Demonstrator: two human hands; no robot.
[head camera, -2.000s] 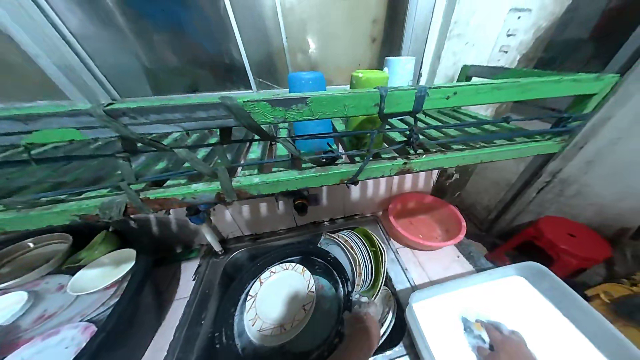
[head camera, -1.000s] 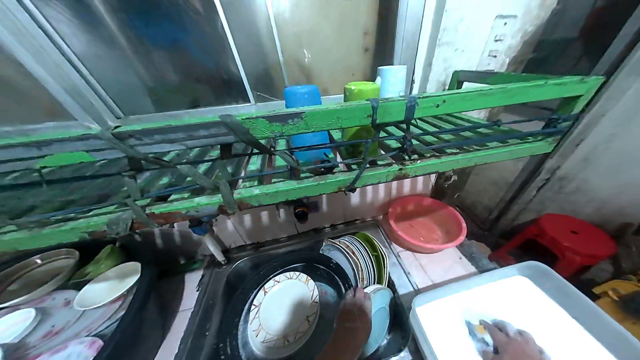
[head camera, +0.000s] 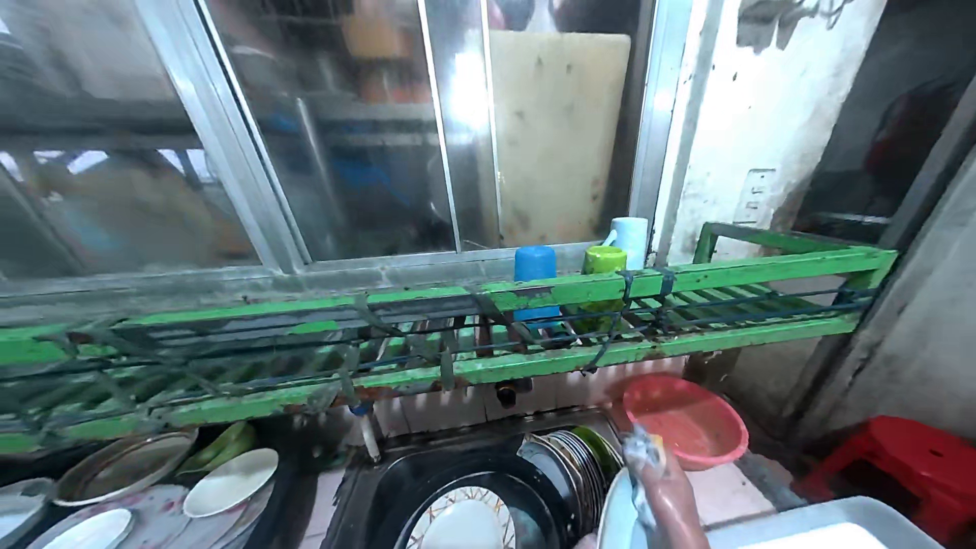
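Observation:
My right hand (head camera: 671, 488) grips a wet, soapy scrubber (head camera: 644, 450) over a pale blue-white plate (head camera: 619, 507) tilted at the bottom edge. Only a bit of my left hand (head camera: 585, 542) shows, at the plate's left edge; the rest is cut off. Left of the hands, a row of plates (head camera: 568, 473) stands on edge in the sink. A black tub (head camera: 427, 499) in the sink holds a patterned plate (head camera: 499, 511) with a white dish (head camera: 467, 526) on it. The grey tray (head camera: 732, 534) at lower right contains something white.
A pink plastic basin (head camera: 686, 419) sits behind my right hand, with a red stool (head camera: 907, 465) farther right. The tap (head camera: 368, 431) is at the sink's back left. Above runs a green slatted rack (head camera: 778, 332) holding cups (head camera: 535, 267). More dishes (head camera: 231, 482) lie at left.
My right hand has moved left from the grey tray to the plate, with the scrubber in it. The left hand has dropped mostly out of sight. The view has tilted upward.

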